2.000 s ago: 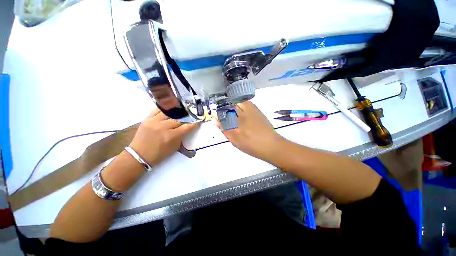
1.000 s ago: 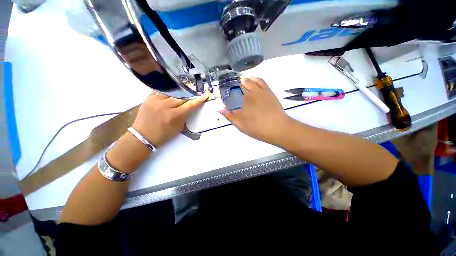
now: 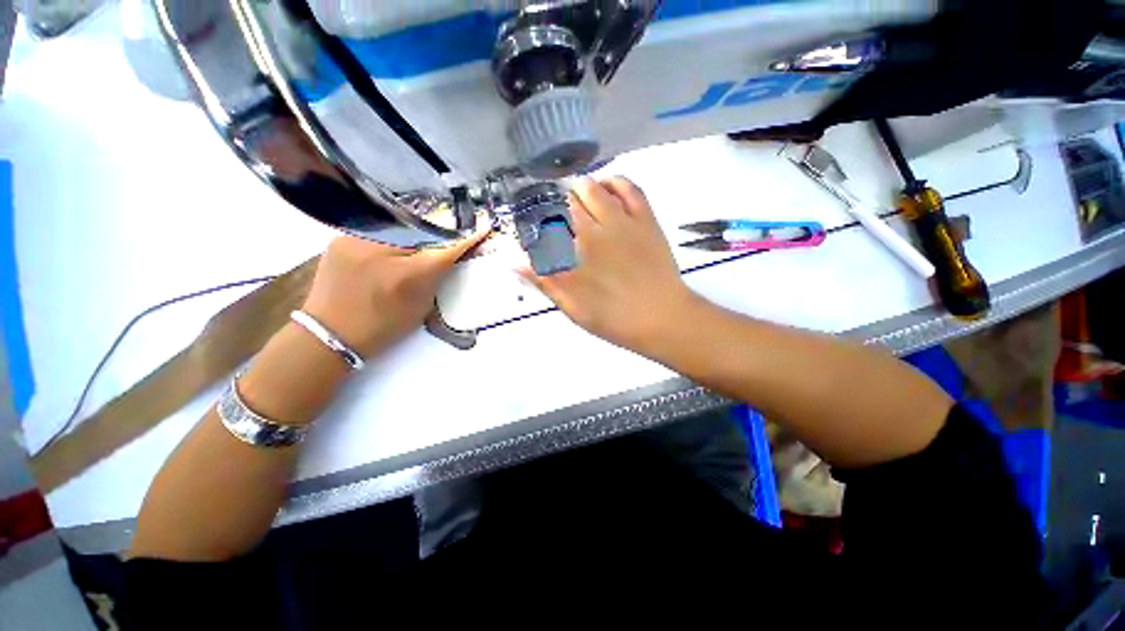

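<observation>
The tan-brown band (image 3: 185, 364) runs from the table's left edge up under my left hand (image 3: 370, 293). My left fingertips meet at the yellow-lit needle area (image 3: 491, 227) and hold the band's end there; the fabric between them is barely visible. My right hand (image 3: 623, 265) is curled just right of the grey foot attachment (image 3: 553, 247), thumb low and fingers beside it; whether it holds anything is hidden. A thin dark cord (image 3: 138, 323) curls on the table beside the band.
The white machine head (image 3: 703, 80), chrome guard (image 3: 265, 136) and ribbed dial (image 3: 555, 130) stand over my hands. To the right lie pink-and-blue snips (image 3: 755, 234), a white-handled tool (image 3: 888, 240) and an amber screwdriver (image 3: 950, 265). A scale (image 3: 592, 419) edges the table.
The view has moved closer to the machine head, then shifted slightly sideways. My hands stay at the needle area; my right fingers have shifted slightly beside the grey attachment. The band looks nearly unmoved.
</observation>
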